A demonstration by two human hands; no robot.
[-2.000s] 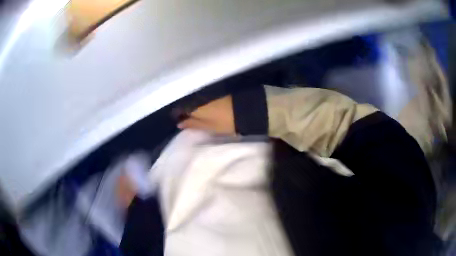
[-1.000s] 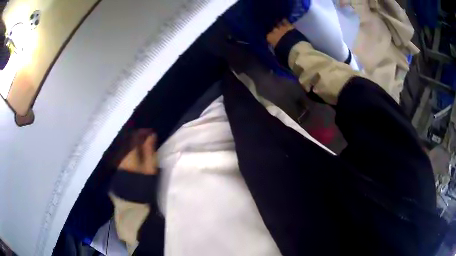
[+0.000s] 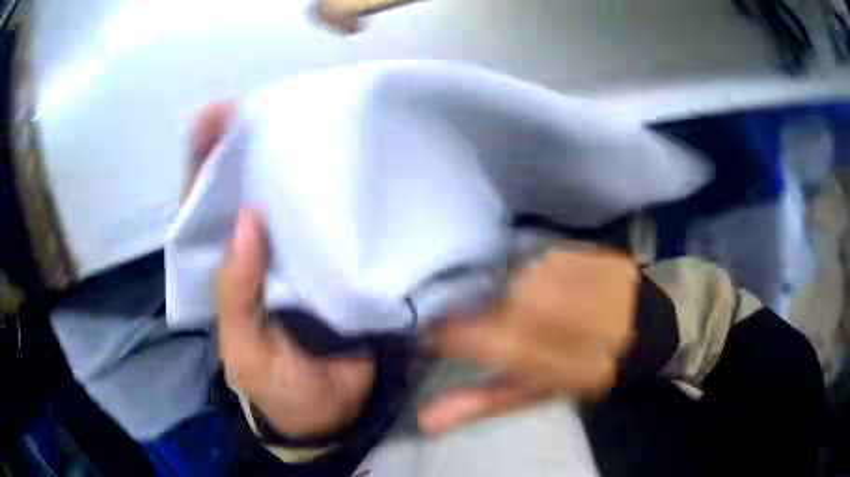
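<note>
A pale grey-blue cloth panel [image 3: 373,186] is held up in front of me over the table's front edge, blurred by motion. My left hand [image 3: 270,326] grips its left part, with the thumb on the near face and fingertips behind the cloth. My right hand [image 3: 550,326] is at the panel's lower right edge, blurred, its fingers pointing left and holding the cloth. Dark cloth shows under the panel between the hands; whether it is a separate piece is unclear.
The white table [image 3: 112,186] lies behind the panel. Part of the tan machine bed [image 3: 354,11] shows at the top. Grey-blue cloth [image 3: 140,373] hangs below the table at left. Beige cloth [image 3: 829,252] and blue material [image 3: 746,149] are at the right.
The hands were apart, the right reaching to the cloth at upper right. Both are now together in front of me with the pale panel raised between them.
</note>
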